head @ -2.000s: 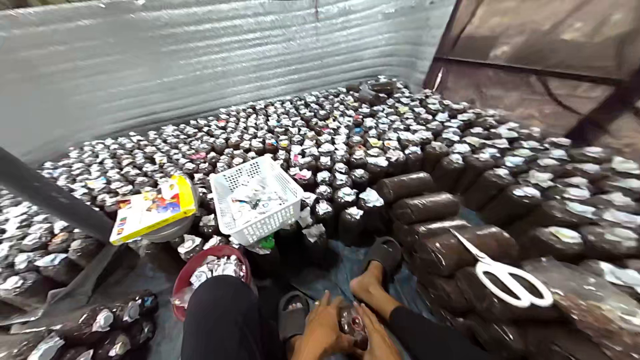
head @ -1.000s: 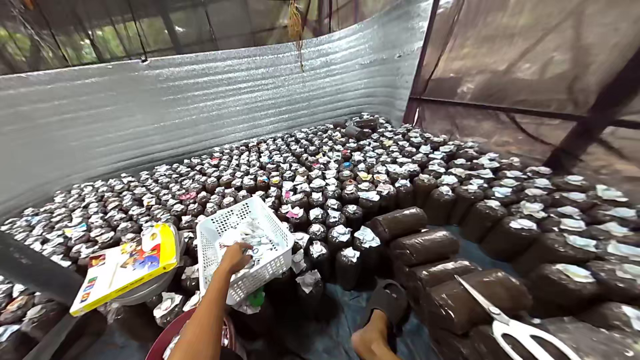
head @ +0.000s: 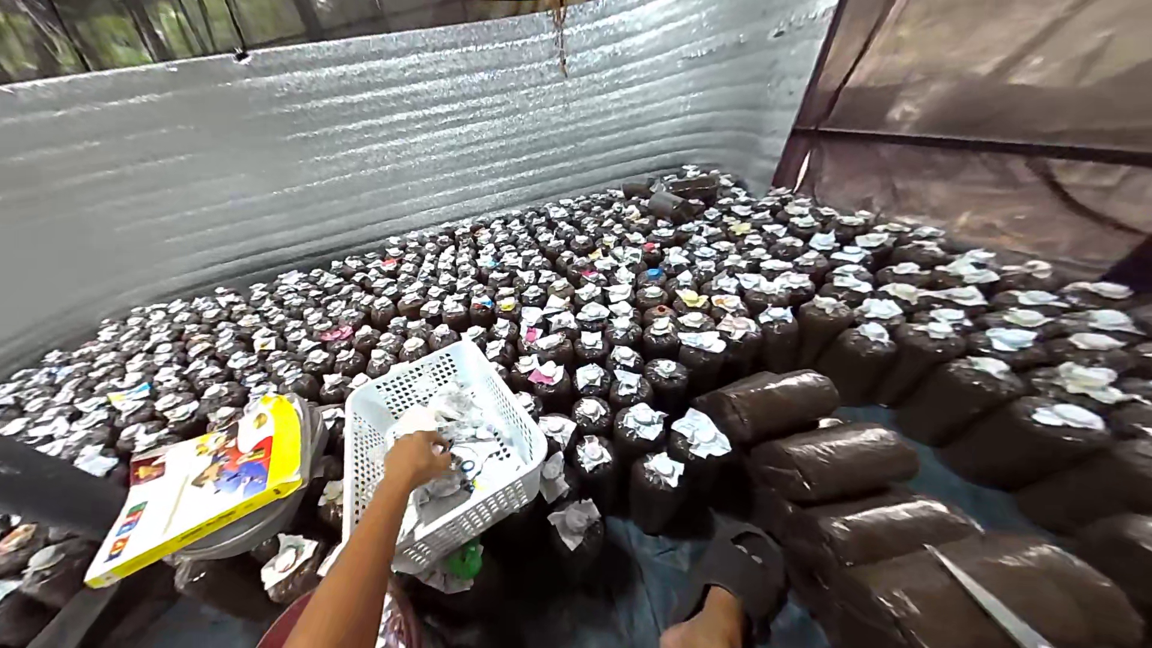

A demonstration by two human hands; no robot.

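My left hand (head: 418, 459) reaches into a white plastic basket (head: 362, 468), its fingers curled at the crumpled white paper pieces (head: 450, 409). Whether something is pinched between them cannot be made out. Thin rings, like rubber bands, lie among the paper. My right hand is out of view. Many dark filled plastic bags (head: 661, 495) stand upright around the basket, most topped with paper caps (head: 702, 434). Several bags without caps (head: 769, 405) lie on their sides at the right. The blade of a pair of scissors (head: 985, 598) rests on one of them.
A yellow and white box (head: 211, 481) sits on a lidded container left of the basket. Below is a reddish tub (head: 405, 621), partly behind my forearm. My sandalled foot (head: 742, 576) is on a blue sheet (head: 648, 558). A silvery foam wall (head: 405, 135) runs behind the bags.
Two seconds ago both hands were low at a dark bag near my feet. My left hand has since gone into the basket, and my right hand has left the view. The view has tilted up.
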